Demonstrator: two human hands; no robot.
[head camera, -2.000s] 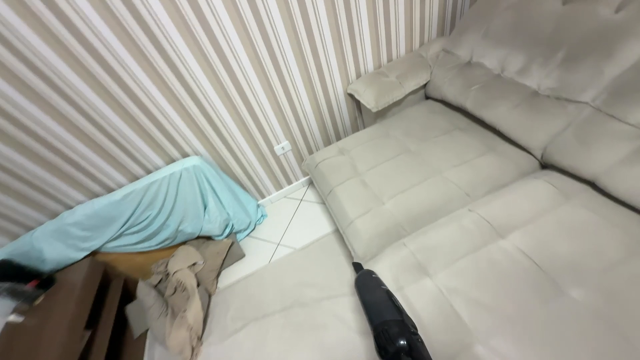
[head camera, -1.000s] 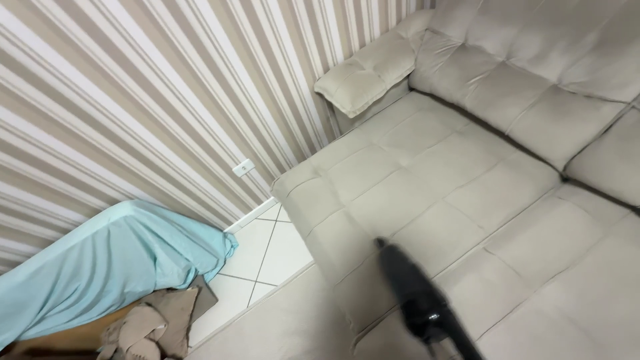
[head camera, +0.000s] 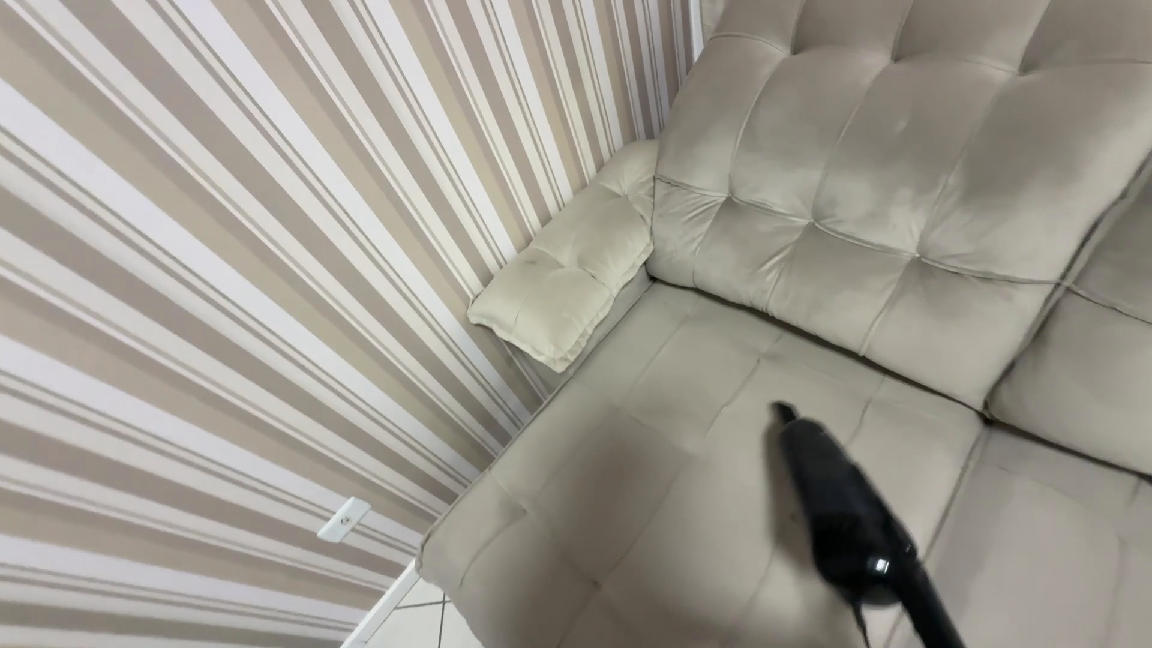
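A black handheld vacuum cleaner (head camera: 841, 508) reaches in from the bottom right, its narrow nozzle over the beige tufted sofa seat (head camera: 684, 432). Its rear end runs out of the frame at the bottom. Whether the nozzle touches the fabric, I cannot tell. Neither my left hand nor my right hand shows, so what holds the vacuum is hidden from view. Behind the seat rises the tufted backrest cushion (head camera: 837, 180), and a padded armrest (head camera: 567, 261) lies at the seat's far left side.
A striped wall (head camera: 252, 270) runs along the left, close against the armrest. Low on it is a white wall outlet (head camera: 345, 520). White floor tiles (head camera: 418, 616) show at the bottom, beside the sofa's corner. A second seat section (head camera: 1062, 540) adjoins at the right.
The vacuum has moved from the near seat area across to the seat beside the armrest. The view has shifted toward the backrest, and the blue cloth at the left is out of sight.
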